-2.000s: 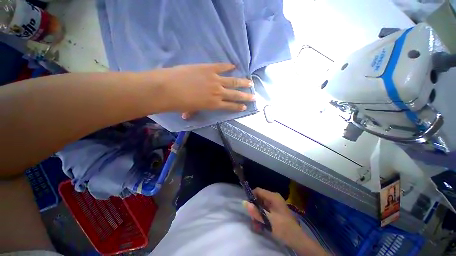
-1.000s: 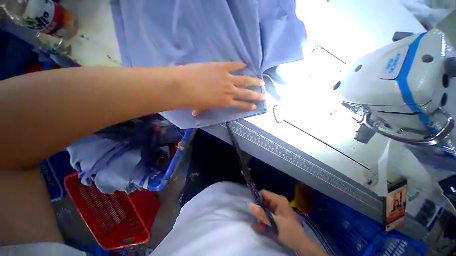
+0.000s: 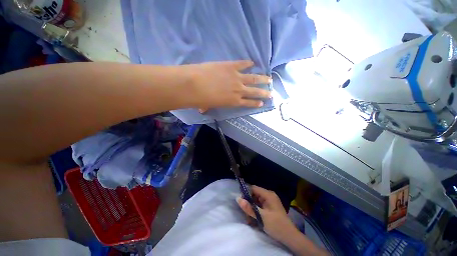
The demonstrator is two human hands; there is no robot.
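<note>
A light blue-grey garment piece (image 3: 200, 35) lies on the white sewing table, its lower edge over the table's front edge. My left hand (image 3: 233, 87) lies flat on the cloth near its lower right corner, fingers spread and pointing right. My right hand (image 3: 263, 207) is low in front of my lap and holds the dark fabric shears (image 3: 231, 162) by the handles. The long blades point up, their tip at the cloth's lower edge, left of the printed scale. Whether the tip is under the cloth is hard to tell.
The white sewing machine head (image 3: 406, 82) stands at the right. A picture card (image 3: 397, 206) hangs at the table's right front. A bottle (image 3: 57, 11) is at the upper left. A red basket (image 3: 107, 210) and heaped blue-grey garments (image 3: 112, 157) are below left; a blue basket (image 3: 346, 225) is lower right.
The view has shifted, so the table and machine sit further right. The shears' tip has moved left along the cloth's lower edge. My left hand stays on the cloth.
</note>
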